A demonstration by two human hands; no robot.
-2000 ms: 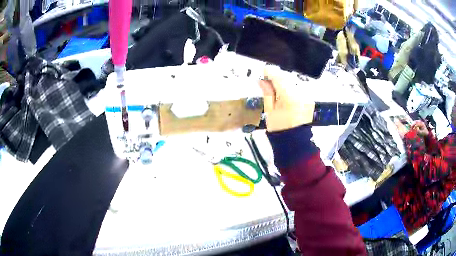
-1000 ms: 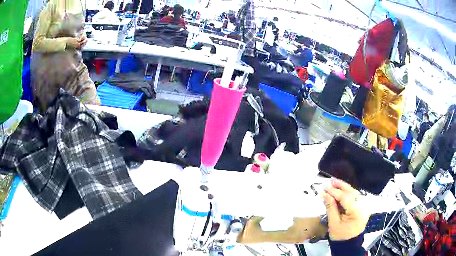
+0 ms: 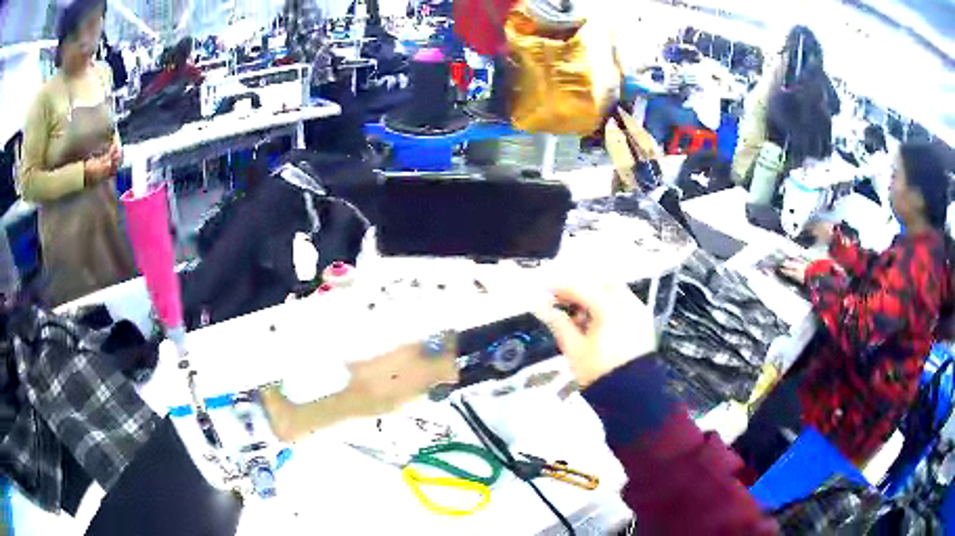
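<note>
The white sewing machine [image 3: 246, 340] has cardboard [image 3: 393, 382] and a pale pad [image 3: 314, 383] along its arm. My right hand [image 3: 599, 333] is bent-fingered at the arm's right end, beside the dark control panel [image 3: 503, 348]; whether it holds anything cannot be told. My left hand is out of the picture. A black smartphone [image 3: 471, 217] stands behind the arm. Black fabric [image 3: 162, 492] lies left of the needle area, beside plaid fabric [image 3: 84, 403]. Shears with green and yellow handles [image 3: 458, 447] and orange-handled snips [image 3: 571, 476] lie in front.
A pink holder [image 3: 154, 251] rises at the machine's left. Dark cloth [image 3: 236, 251] is heaped behind. A yellow bag [image 3: 560, 73] hangs beyond the phone. One person [image 3: 79, 178] stands at far left; another in red and black [image 3: 885, 314] sits at right. Striped fabric [image 3: 712, 325] lies right.
The view has swung right and tilted since the last frame, so the phone and holder sit further left. My right hand stays near the arm's right end, now lower relative to the phone.
</note>
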